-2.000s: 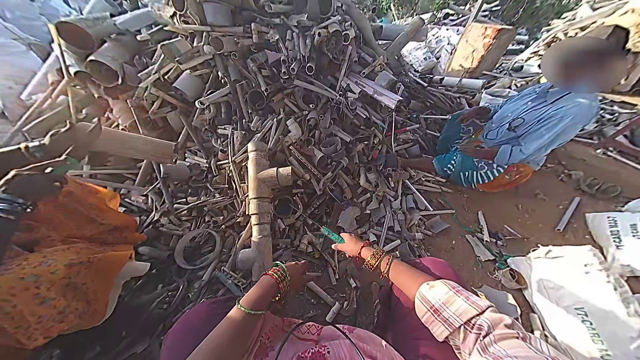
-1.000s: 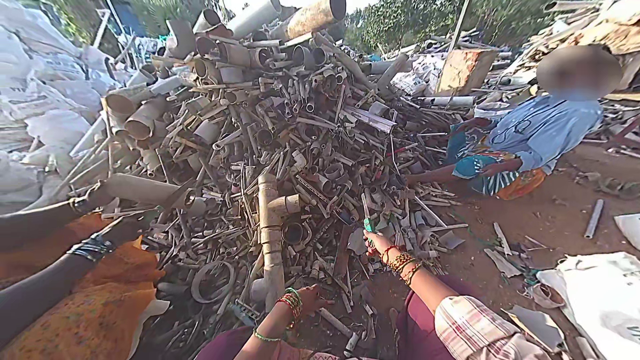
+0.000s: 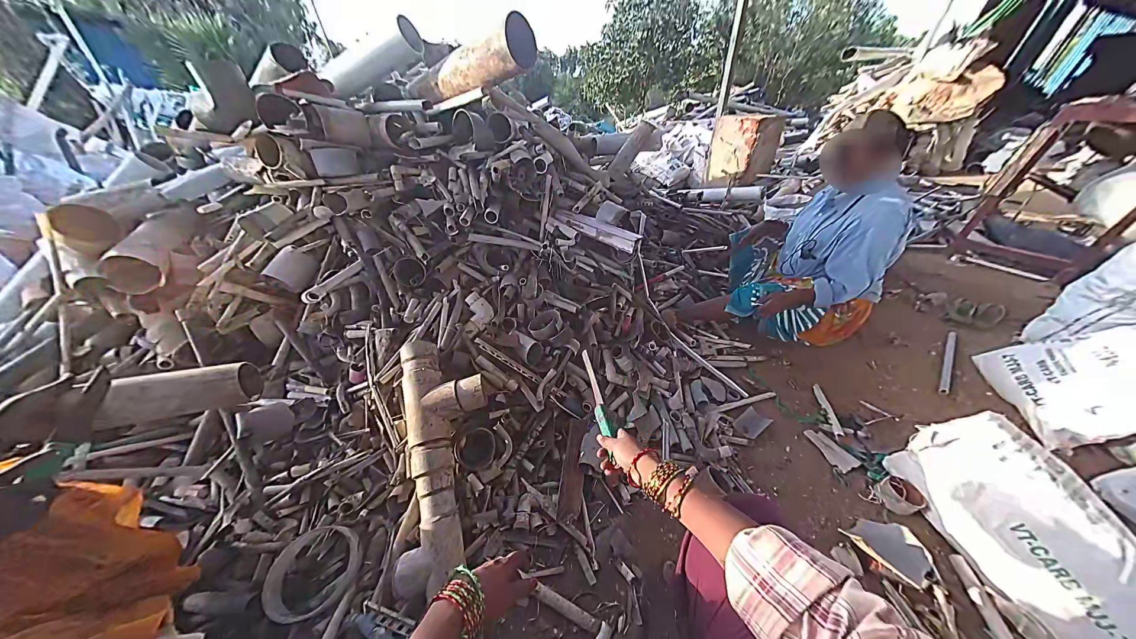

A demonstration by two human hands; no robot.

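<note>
My right hand [image 3: 624, 454] is closed around the green handle of a slim tool [image 3: 604, 420], perhaps a screwdriver or knife, whose thin shaft points up over a heap of scrap plastic pipes [image 3: 497, 293]. Lower down, my left hand [image 3: 504, 584] rests by the heap's near edge, close to a short pipe piece [image 3: 568, 611]; its fingers look partly spread and nothing shows in them. Left of centre, a long pipe with a tee branch [image 3: 430, 461] lies on the scrap, its lower end just above my left wrist. A coiled hose or ring [image 3: 311, 575] is left of it.
A person in a blue shirt [image 3: 843, 240] sits on the ground at the heap's right side. White printed sacks [image 3: 1021, 524] lie at the right. Another person's orange cloth [image 3: 89, 559] and dark arm are at the left edge. A large pipe [image 3: 177, 395] juts out there.
The view has tilted up. The green-handled tool pointed left two seconds ago and now points upward in my right hand. The other person's arms at the left have drawn back toward the edge.
</note>
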